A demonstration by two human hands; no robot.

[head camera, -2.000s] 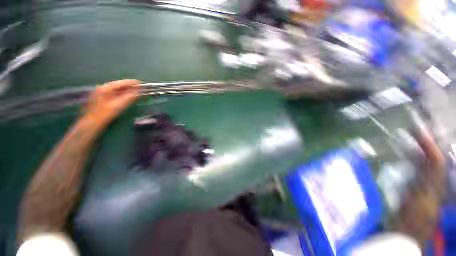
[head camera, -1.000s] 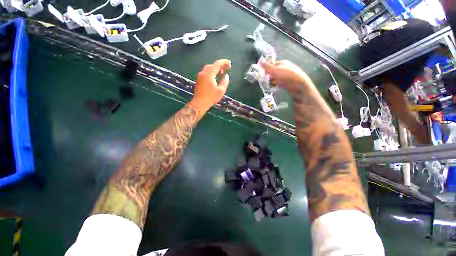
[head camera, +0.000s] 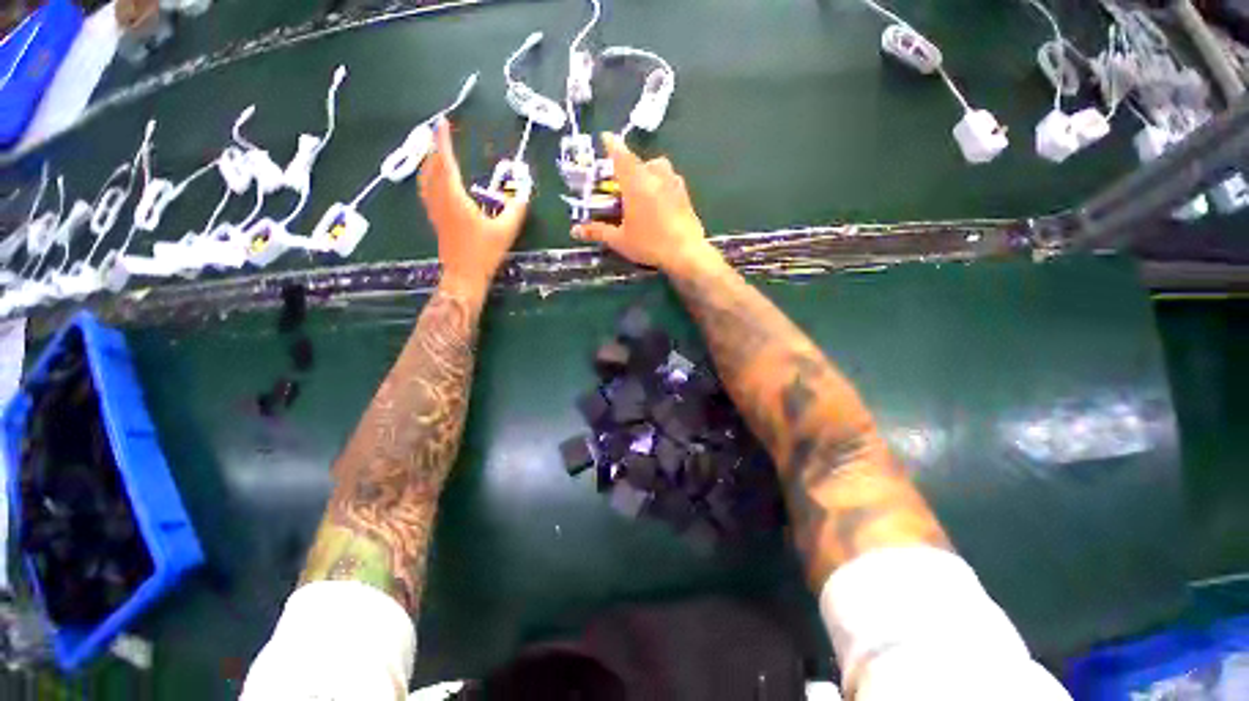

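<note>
My left hand is over the green belt just beyond the dark rail, its thumb and fingers around an open white power adapter with a corded lead. My right hand is beside it, fingers on white adapters with yellow parts showing; their coiled white cords lie beyond on the belt. A loose pile of black pieces lies on the green bench top, partly behind my right forearm.
A row of corded adapters lies on the belt at left. Other adapters lie at right. A blue bin of black pieces is at lower left, with a few black pieces near the rail. Another blue bin shows at lower right.
The view has swung and levelled. My left hand, empty a second ago, is now at an adapter. My right hand has come closer to it, with adapters and cords laid out on the belt.
</note>
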